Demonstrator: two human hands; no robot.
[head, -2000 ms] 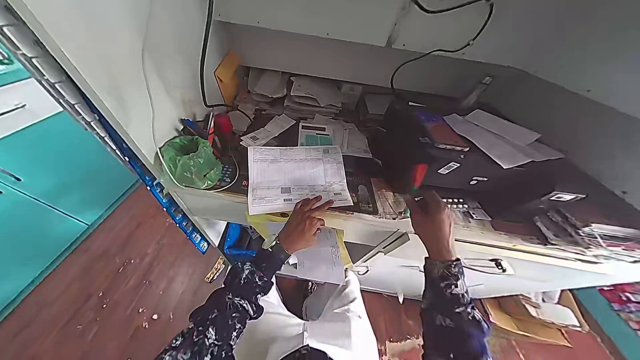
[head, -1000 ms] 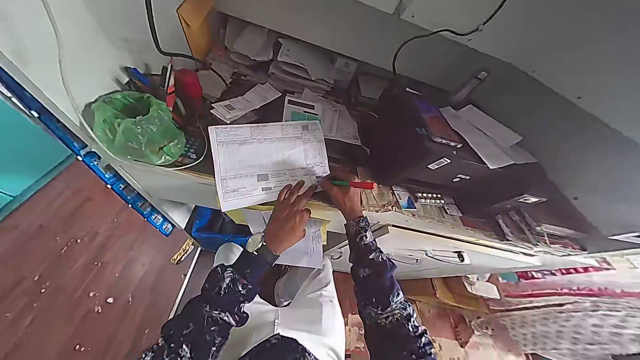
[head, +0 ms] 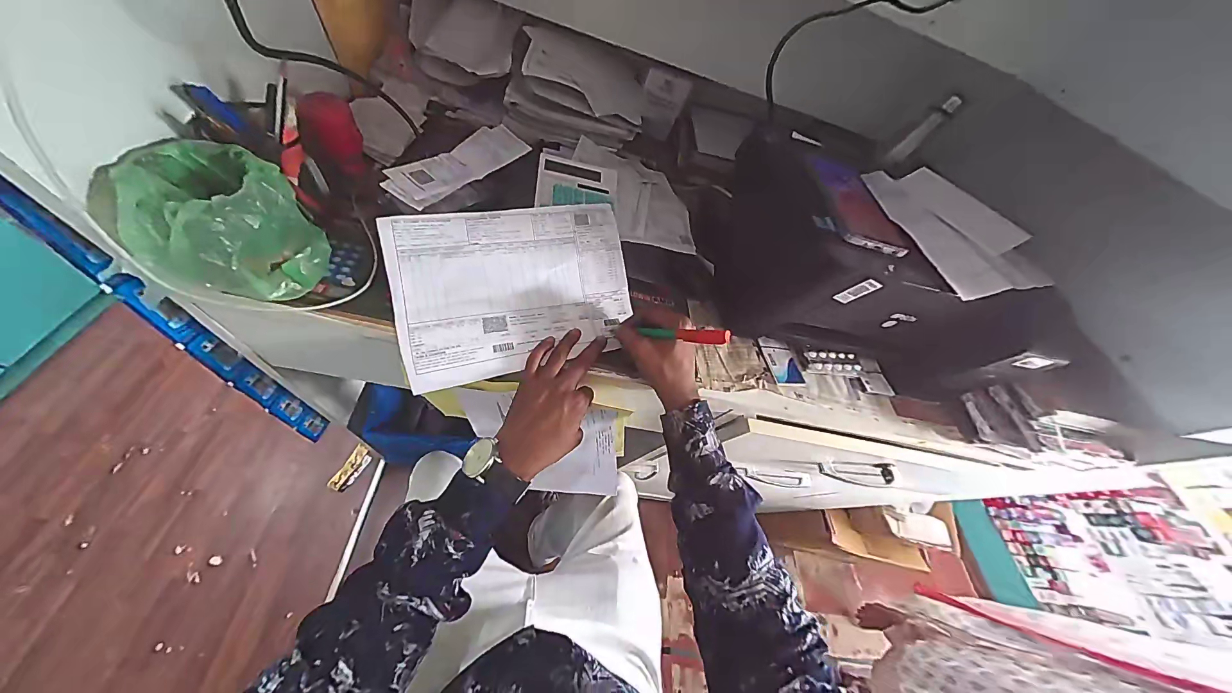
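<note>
A printed paper form (head: 505, 279) lies on the desk, its near edge overhanging the front. My left hand (head: 553, 404), with a watch on the wrist, rests its spread fingers on the form's lower edge. A green and red pen (head: 685, 335) is in my right hand (head: 664, 356), at the form's lower right corner; the fingers hide the pen's tip. Below the form, another handwritten sheet (head: 577, 462) and a yellow sheet (head: 621, 423) show past my left hand.
At the left stand a green plastic bag (head: 207, 221) and a calculator (head: 346, 265). Stacked papers (head: 577, 87) lie behind the form. A black printer (head: 818, 250) at the right bears a phone (head: 852, 207) and loose sheets (head: 953, 236). Blister packs (head: 833, 361) lie before it.
From near the printer, my right hand has moved left with the pen to the form's lower right corner. My left hand stays at the form's lower edge. The view has shifted.
</note>
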